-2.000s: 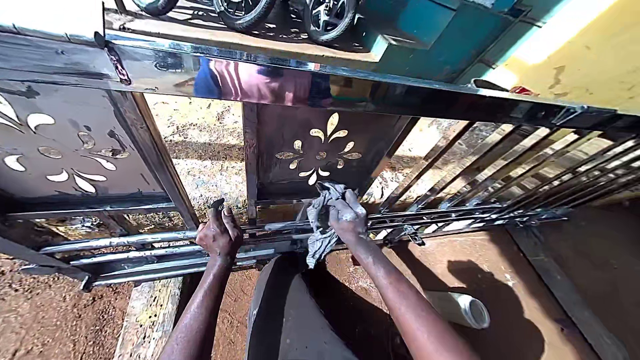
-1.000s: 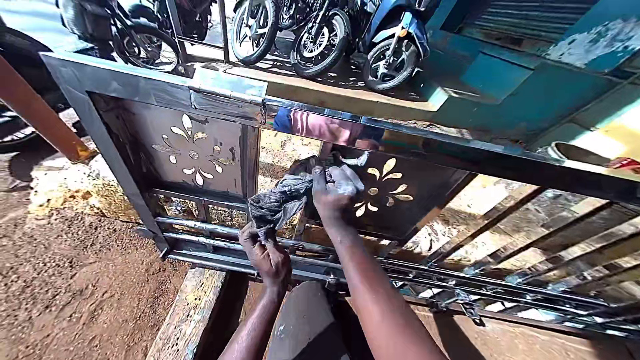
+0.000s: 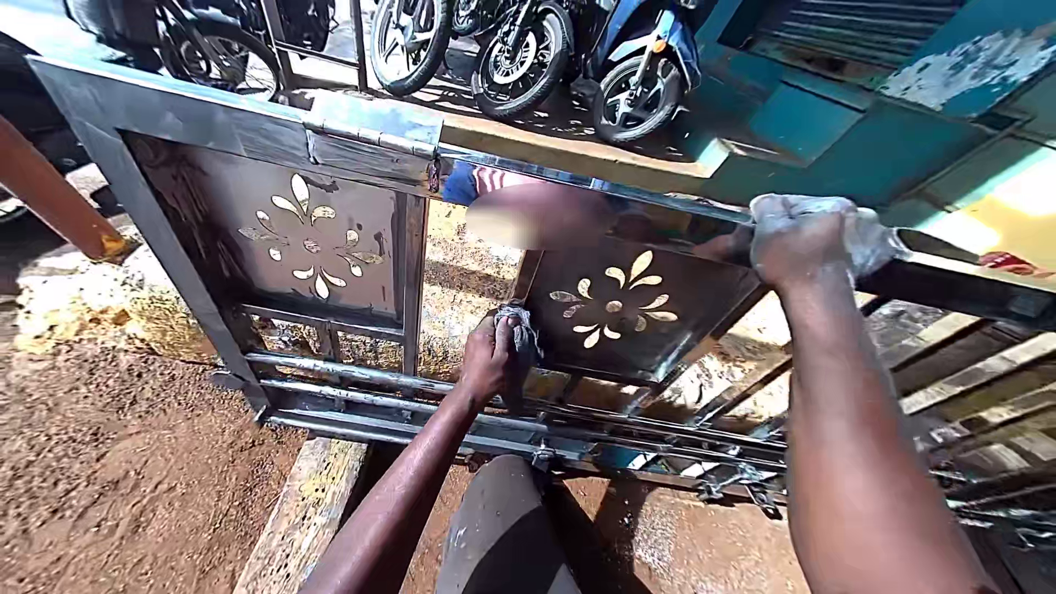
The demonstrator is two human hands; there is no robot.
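Observation:
A dark metal gate with flower-shaped cutouts in its sheet panels stretches across the view. My left hand grips a grey, wet-looking cloth beside the upright left of the middle panel. At the gate's glossy top rail, on the right, my right hand is closed on a whitish cloth or sheet. The right hand's fingertips are mostly hidden. Metal rods run along the lower part of the gate, below the panels.
Several parked motorcycles stand on a ledge behind the gate, near a teal wall. A wooden plank lies on reddish soil at lower left. An orange-brown post slants in at far left.
My hands, close together at the grey cloth one second ago, are now apart. The right has moved right to the top rail; the left now has the grey cloth beside the middle panel.

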